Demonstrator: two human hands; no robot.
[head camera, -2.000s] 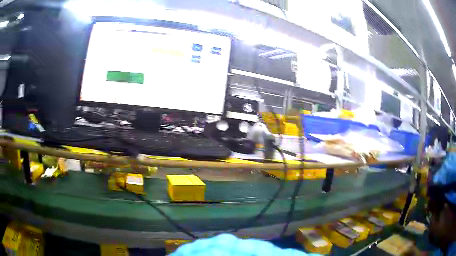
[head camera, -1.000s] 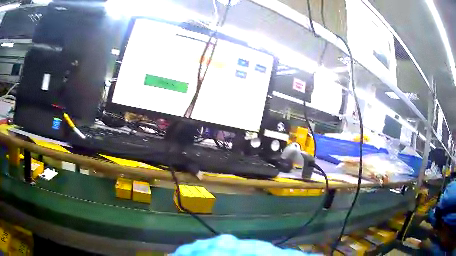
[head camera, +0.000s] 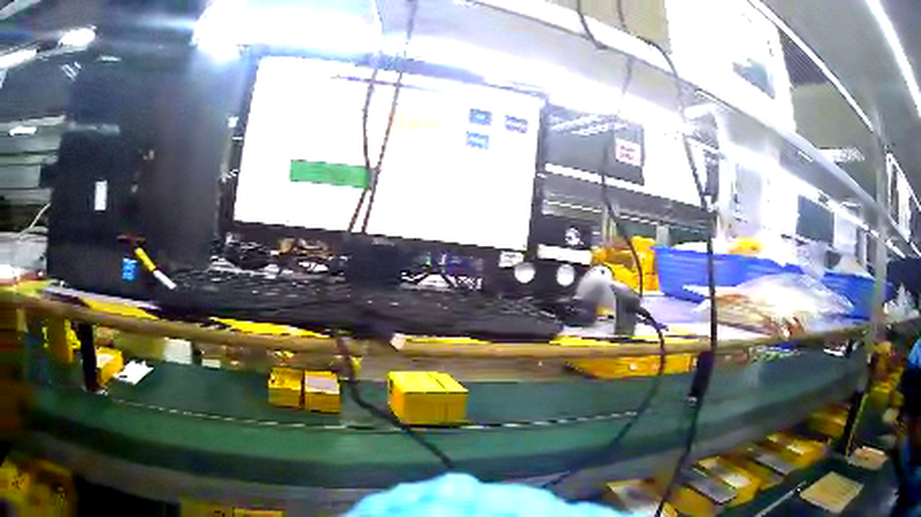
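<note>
No hand of mine is in view; a light-blue cloth shape (head camera: 485, 500) shows at the bottom middle edge. A yellow retail box (head camera: 428, 398) lies on the green belt (head camera: 252, 444) below the shelf. Two smaller yellow boxes (head camera: 304, 390) stand side by side to its left. A black keyboard (head camera: 404, 311) lies on the shelf under the monitor (head camera: 389, 157), which shows a white page with a green bar. A grey-white handheld scanner (head camera: 611, 300) stands right of the keyboard, with nobody holding it.
A black computer tower (head camera: 131, 182) stands left of the monitor. Clear plastic bags (head camera: 783, 303) lie before a blue bin (head camera: 727, 271). Black cables hang across the view. More yellow boxes (head camera: 722, 483) line the lower right belt, near a flat tan piece (head camera: 832, 491). A person in blue (head camera: 913, 404) is cut off at right.
The view has swung and levelled, so the tower shows more fully than at first. The yellow boxes below the shelf sit further right in the picture. The person at right is now mostly out of view.
</note>
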